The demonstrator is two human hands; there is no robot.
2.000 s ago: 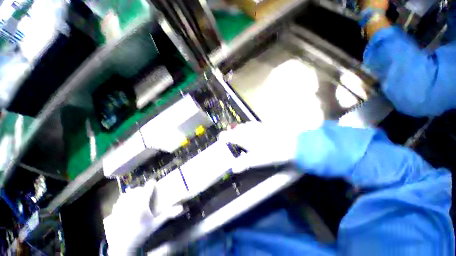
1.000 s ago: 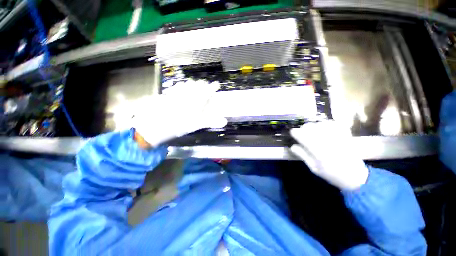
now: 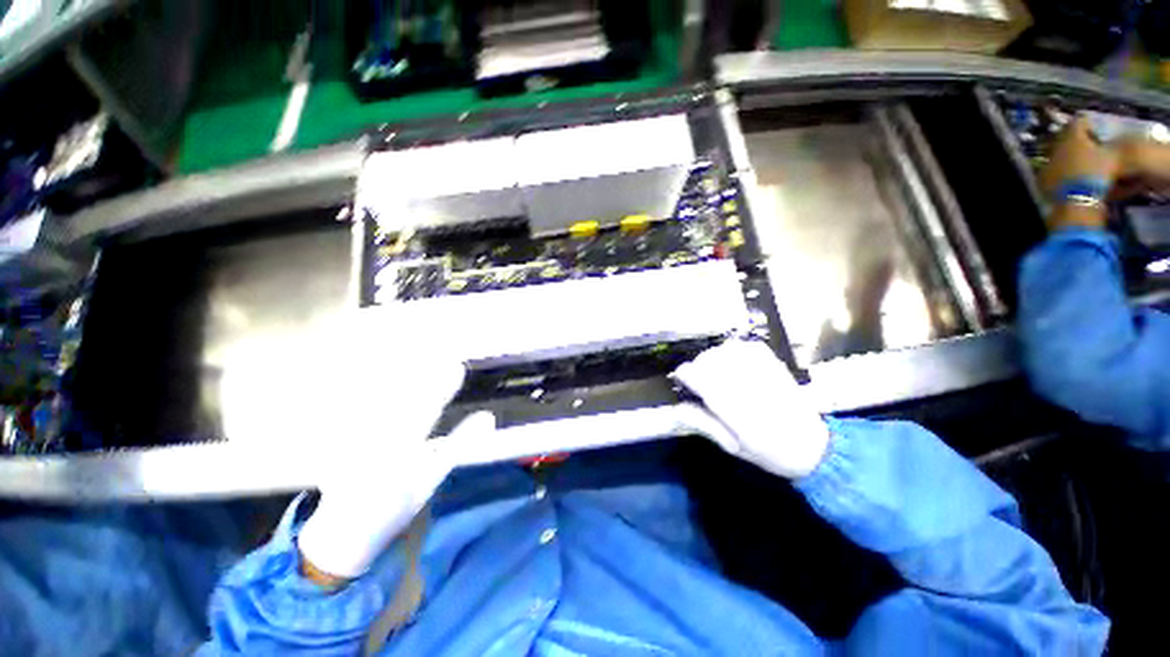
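Observation:
A black board carrier (image 3: 565,406) lies on the rails in front of me. It holds a dark circuit board (image 3: 494,267) with a back heatsink row (image 3: 603,161) and a front heatsink row (image 3: 603,306), both glaring white. Small yellow parts (image 3: 610,227) sit between the rows. My white-gloved left hand (image 3: 372,449) is at the carrier's front left corner, its outline partly lost in glare. My white-gloved right hand (image 3: 757,404) is at the front right corner, fingertips on the edge, thumb apart. Whether either hand grips the carrier is unclear.
A metal rail (image 3: 154,471) runs along the near side. Shiny metal plates (image 3: 840,238) lie beside the carrier. Behind, a green shelf (image 3: 237,128) bears a component tray (image 3: 404,49), silver strips (image 3: 539,39) and a cardboard box (image 3: 937,28). Another person's arm (image 3: 1084,276) reaches in at right.
The view has swung round and levelled. My left hand has moved from over the front heatsinks to the carrier's front left corner. My right hand stays near the front right corner.

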